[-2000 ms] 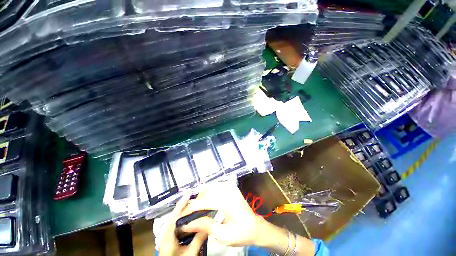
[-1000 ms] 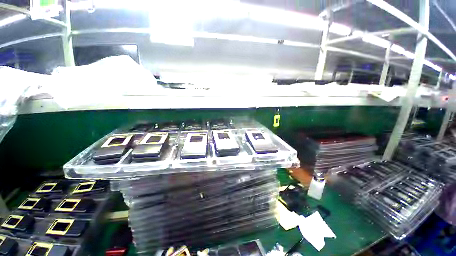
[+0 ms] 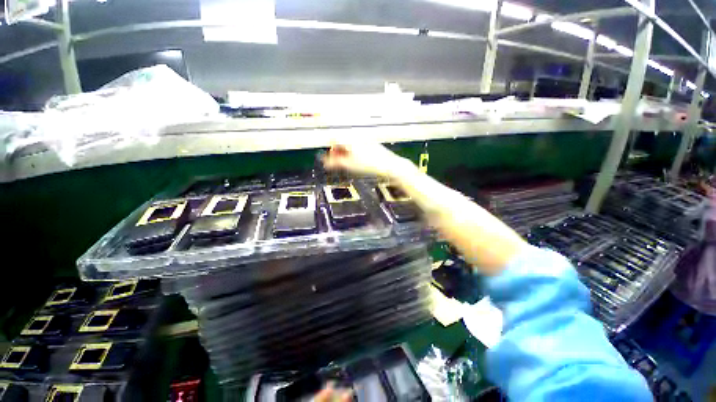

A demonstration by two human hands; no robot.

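Observation:
My right hand (image 3: 345, 161) reaches over the top phone blister tray (image 3: 235, 255) to its back row. The hand is blurred, and whether its fingers hold a phone there cannot be told. Closed dark phones with gold-yellow square frames, such as this closed flip phone (image 3: 223, 217), lie in the front row of the tray. My left hand (image 3: 334, 394) shows only as a few blurred fingertips at the bottom edge, over the lens tray (image 3: 402, 378), beside something dark. Most of that hand is cut off.
A lower left tray (image 3: 110, 386) holds more closed phones. A red flip phone (image 3: 185, 390) is partly visible at the bottom. White paper (image 3: 483, 322) and crumpled clear film (image 3: 441, 375) lie right of the stack. More clear trays (image 3: 620, 263) stand at right. A shelf (image 3: 196, 140) runs behind.
The view has risen from the lens tray to the tray stack. My right hand, earlier at the phone with my left, now extends over the stack's top tray. The left hand is nearly out of view.

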